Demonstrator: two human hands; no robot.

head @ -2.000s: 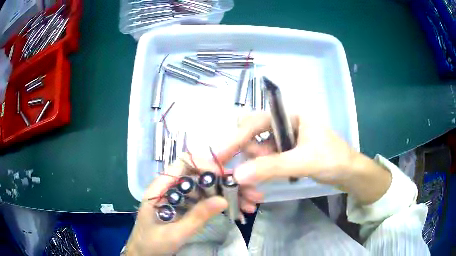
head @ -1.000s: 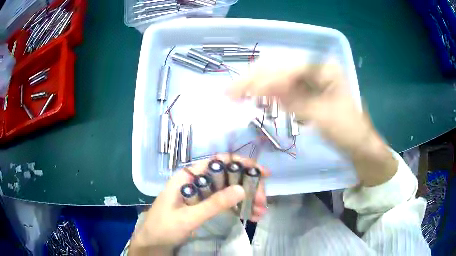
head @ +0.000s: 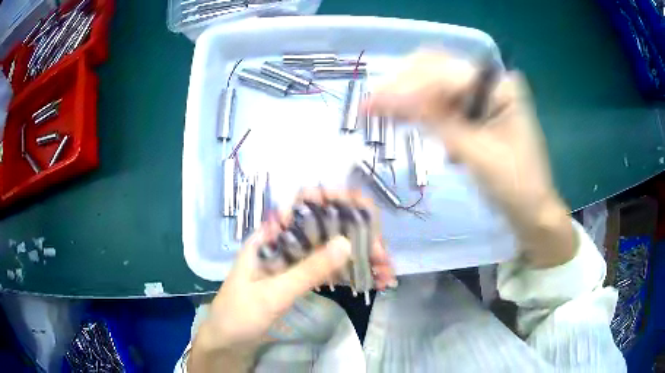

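My left hand, at the tray's near edge, holds several silver cylindrical motors side by side, their dark round ends up; they are blurred. My right hand is over the right part of the white tray, blurred by motion, with a dark slim tool tucked in it. Its fingertips are near upright-lying motors; whether they touch one I cannot tell. More motors with thin red and dark wires lie in the tray, such as a group at left and some at the back.
Red bins with silver tubes stand at left on the green bench. A clear box of motors is behind the tray. Blue crates are at far right. Small bins of parts show below the bench edge. White scraps lie at left.
My right hand has left the held motors and moved up over the tray's right side. My left hand still holds its row of motors. The view has shifted slightly.
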